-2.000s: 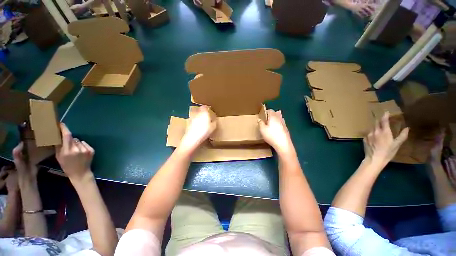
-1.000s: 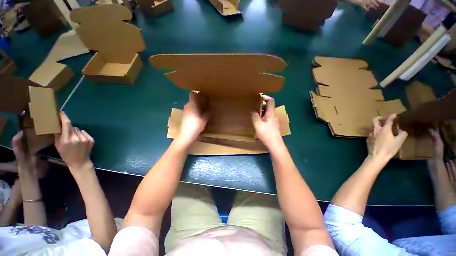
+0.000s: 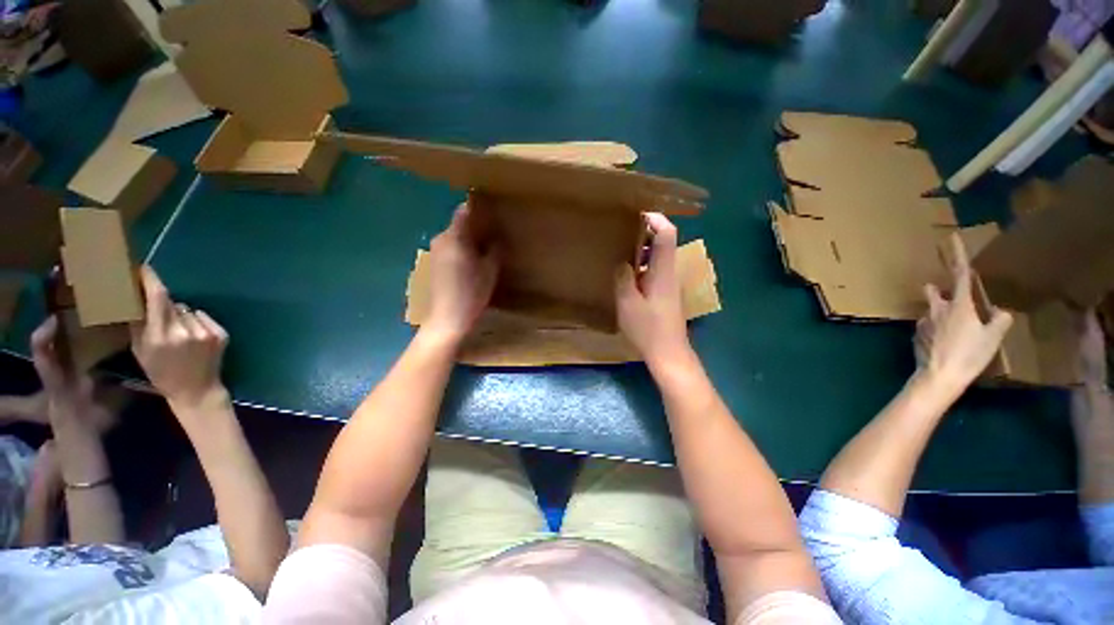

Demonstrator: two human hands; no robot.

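The mailer box point(image 3: 556, 263) is held between my two hands in the middle of the view, a little above a flat blank point(image 3: 550, 347). Its lid point(image 3: 538, 173) is tilted and shows nearly edge-on as a thin strip. My left hand point(image 3: 461, 278) grips the left wall, with the thumb inside. My right hand point(image 3: 651, 287) grips the right wall. The blank's side panels stick out left and right beneath the box, and its scalloped end shows behind the lid. The box's front wall is in shadow.
An erected box point(image 3: 263, 153) stands at upper left. A stack of blanks point(image 3: 861, 232) lies to the right. Neighbours' hands hold cardboard at left point(image 3: 181, 342) and right point(image 3: 959, 330). Pale legs point(image 3: 1032, 110) stand at upper right, on the dark-green table point(image 3: 733, 415).
The box in my hands has lifted off the blank under it. Its lid has tipped from upright toward me and slants. Both hands now hold the side walls. The right neighbour's fingers have moved.
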